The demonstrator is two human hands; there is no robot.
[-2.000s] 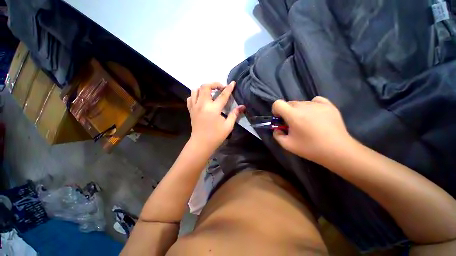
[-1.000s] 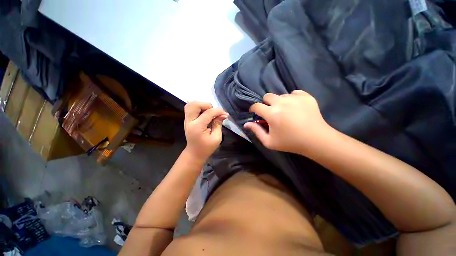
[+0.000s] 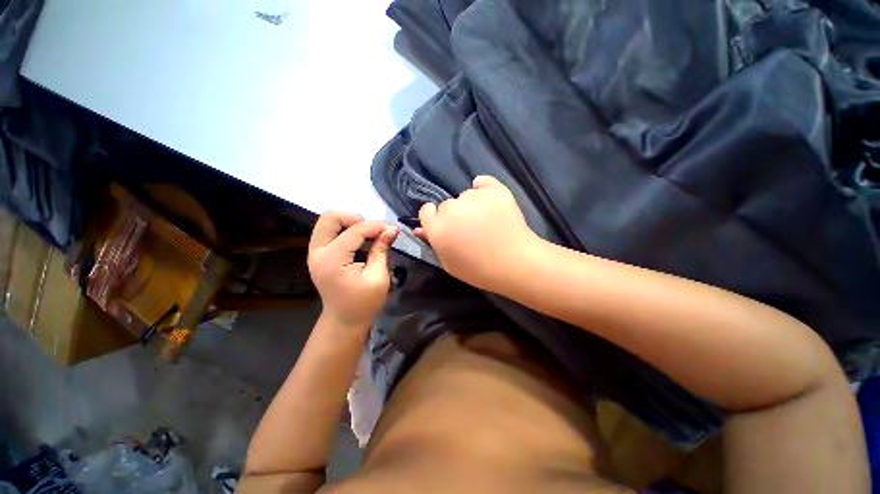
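Dark grey garments [image 3: 618,183] lie in a thick stack on the table, their folded edges towards me. My right hand [image 3: 478,232] is closed around thread snips [image 3: 409,222]; only a small dark tip shows beyond the fingers, beside the folded edges. My left hand [image 3: 347,270] is just left of it at the table's edge, thumb and index fingertips pinched together. Whether a thread or cloth edge is between them is too small to tell. The fingertips of both hands are close together.
The white table [image 3: 222,96] has a small dark scrap [image 3: 272,16] on it. A wooden stool [image 3: 159,275] and tan cartons [image 3: 48,294] stand on the floor at left. Clear plastic [image 3: 130,468] lies at lower left. More dark cloth [image 3: 43,174] hangs at far left.
The view has shifted, so the stack sits further left. The hands have come closer together. The snips' blades and red handle, visible at first, are now mostly hidden by the right hand.
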